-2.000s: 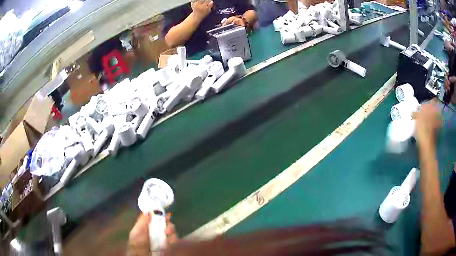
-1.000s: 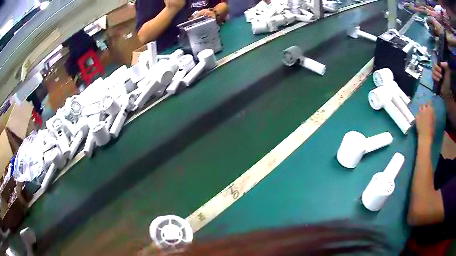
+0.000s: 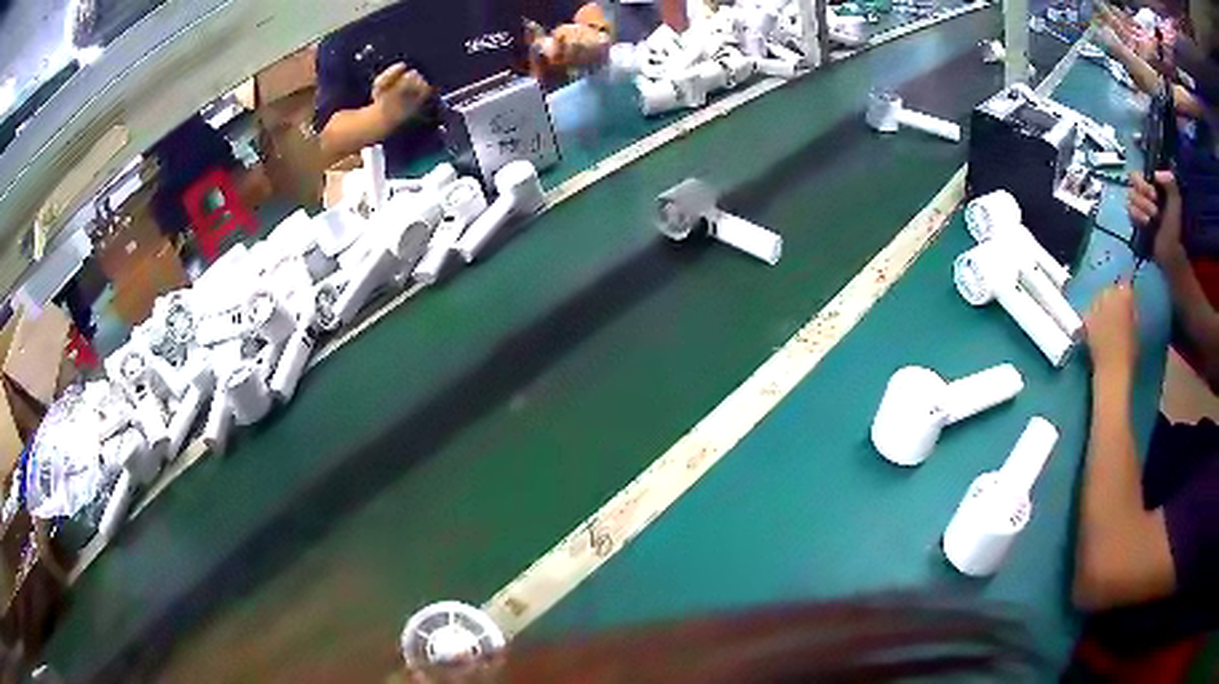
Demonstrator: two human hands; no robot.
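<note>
A white handheld fan (image 3: 455, 641) shows its round spoked grille at the bottom edge. Dark reddish strands and the picture's edge hide its handle and whatever holds it. Neither of my hands is visible. On the green belt (image 3: 562, 388), one fan (image 3: 689, 211) lies with its handle pointing lower right, and a second fan (image 3: 884, 112) lies farther back. On the right bench, one fan (image 3: 909, 417) and another fan (image 3: 985, 525) lie apart, with two more fans (image 3: 992, 217) against each other behind them.
A long heap of fans (image 3: 254, 314) lies along the belt's far side. A worker (image 3: 441, 54) sits across, by a metal-fronted box (image 3: 505, 131). A black box (image 3: 1023, 160) stands at the right, with a neighbour's forearm (image 3: 1112, 454) near it. Another fan pile (image 3: 722, 54) is farther back.
The hand seen earlier holding the near fan is out of view; its grille now faces the camera. A neighbour's hand has left a fan on the bench. The view has shifted; belt fans appear farther left.
</note>
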